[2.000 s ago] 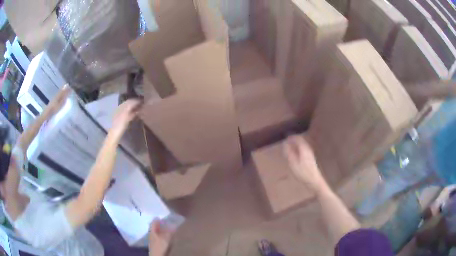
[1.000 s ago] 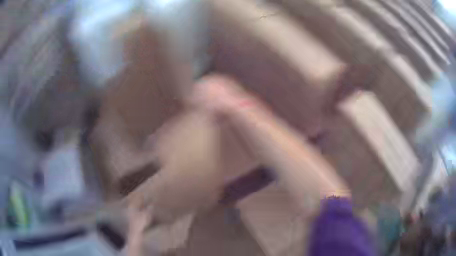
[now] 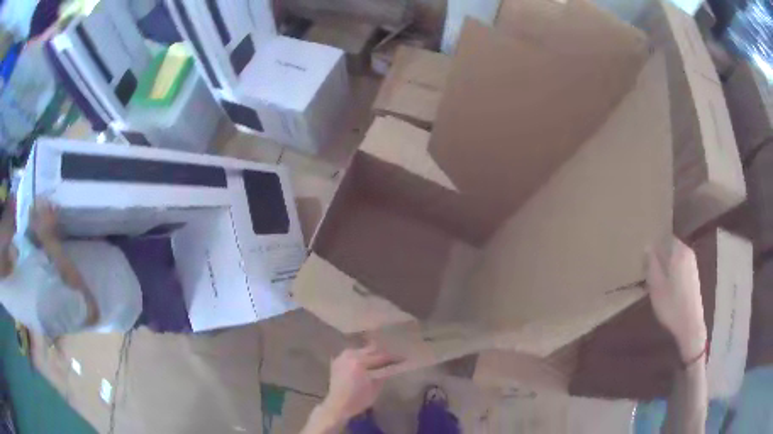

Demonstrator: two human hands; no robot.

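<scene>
A large brown outer carton (image 3: 585,212) stands open in front of me, its hollow inside and raised flaps showing. My left hand (image 3: 354,383) pinches the carton's near edge at the bottom centre. My right hand (image 3: 675,284) is at the carton's right side, fingers over its edge; the fingertips are partly hidden. To the left, a white L-shaped retail box (image 3: 254,246) with black printed bars is held by another person (image 3: 80,284) in a light top.
More white boxes (image 3: 297,80) stand at the back left, one with a green-and-yellow item (image 3: 165,76) on top. Brown cartons (image 3: 733,297) stand along the right. Cardboard sheets (image 3: 182,373) cover the floor. My feet show at the bottom centre.
The view has turned left. The open carton is now nearer, with both my hands at its edges. The co-worker's white box is now held lengthwise beside the carton's open side.
</scene>
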